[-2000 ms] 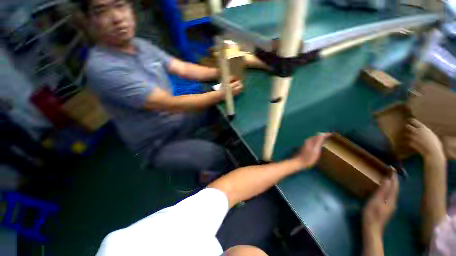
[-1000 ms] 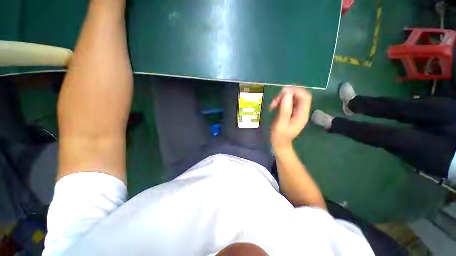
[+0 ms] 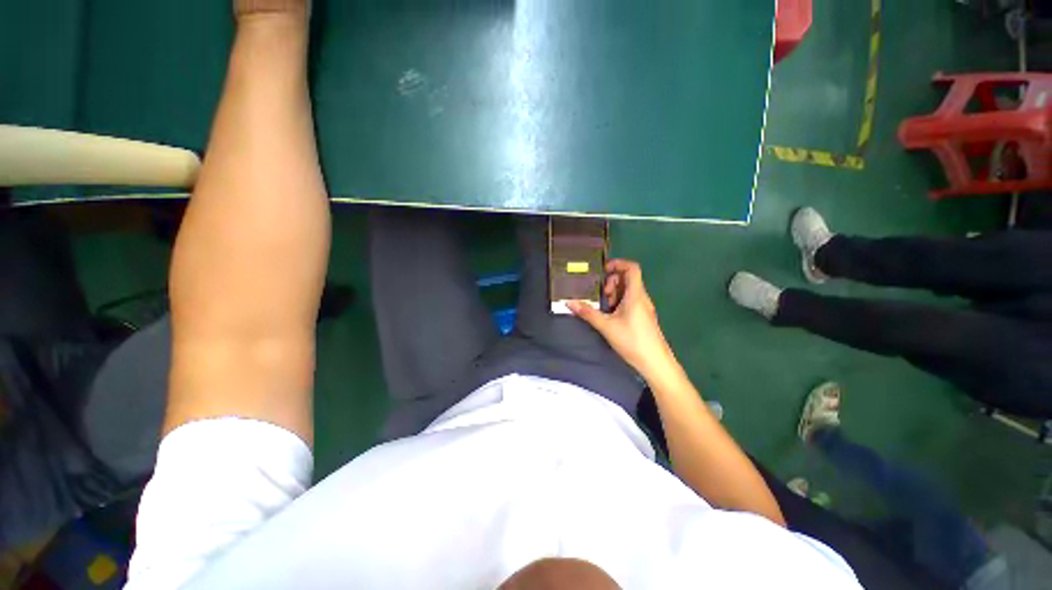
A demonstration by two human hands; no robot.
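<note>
A smartphone [image 3: 578, 259] lies on my right thigh just below the bench edge, its top end at or under that edge. Its screen is dark brown with a small yellow patch and a white strip at the bottom. My right hand [image 3: 623, 314] is at its lower right corner, thumb on the bottom of the screen and curled fingers along the right side. My left arm stretches up over the bench; the hand is cut off by the top edge of the picture, so what it does is hidden.
The dark green bench [image 3: 461, 127] spans the top, with a cream pipe [image 3: 98, 157] at the left. At right are a red stool [image 3: 981, 133], yellow-black floor tape [image 3: 817, 158] and the legs and shoes of other people.
My view has swung from the box on the bench down to my lap. My right hand has moved down onto the phone's lower corner. The screen has turned from yellow-green to dark.
</note>
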